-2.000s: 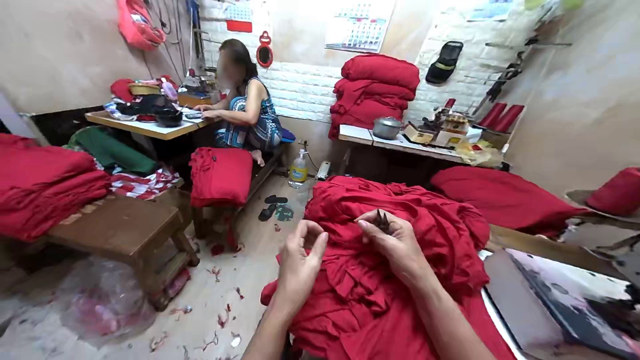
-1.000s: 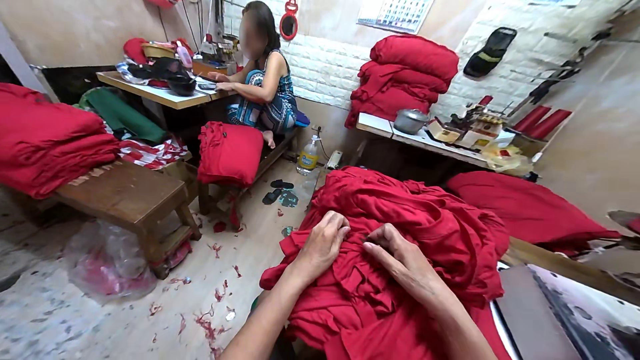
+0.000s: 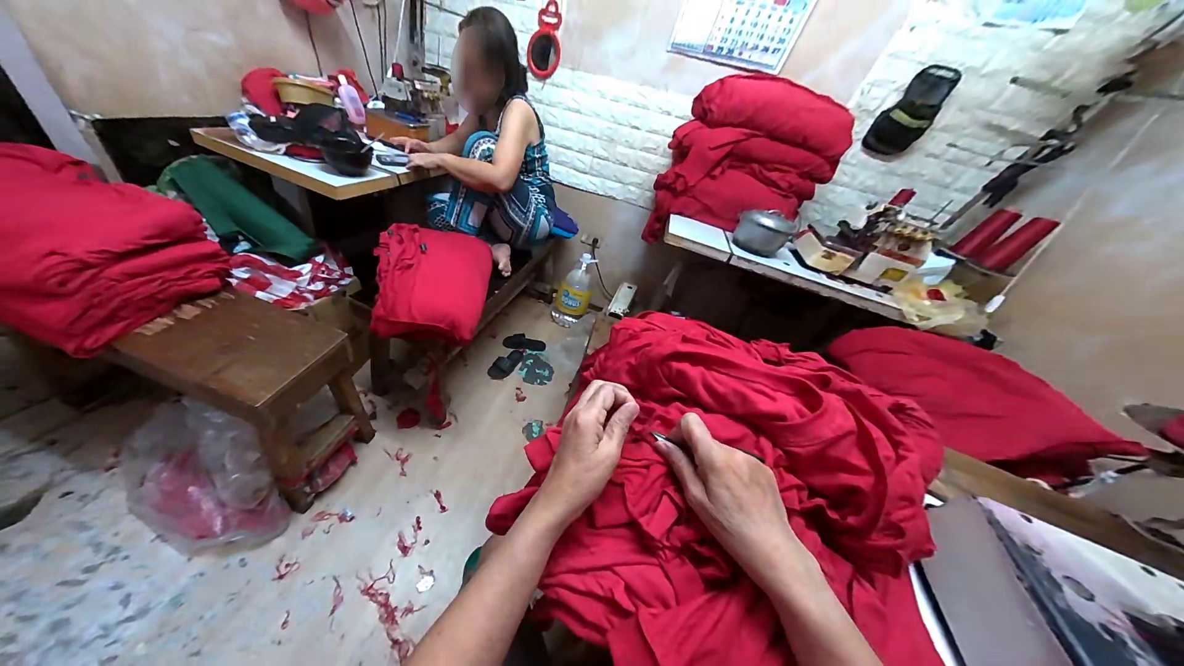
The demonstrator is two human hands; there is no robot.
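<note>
A large heap of red fabric (image 3: 740,388) lies in front of me. My left hand (image 3: 599,435) rests at its left side, fingertips pinched together on a fold of the cloth. To the right, my right hand (image 3: 726,472) holds a small dark metal tool (image 3: 660,437), whose tip sticks out between thumb and forefinger toward my left hand. Most of the tool is hidden in the palm, so its kind cannot be told; earlier its pointed dark end showed. A short gap separates the two hands.
A person (image 3: 504,157) sits at a worktable (image 3: 347,190) at the back left. Folded red cloth lies on a wooden bench (image 3: 250,351) and on a white-topped table (image 3: 698,237). A bottle (image 3: 573,294), sandals (image 3: 505,364) and thread scraps are on the floor. A dark folder-like object (image 3: 980,573) is at right.
Two seconds ago the dark tool pointed up from my right hand; now its tip points left, low over the cloth. My left hand has come down onto the fabric. The view has shifted somewhat.
</note>
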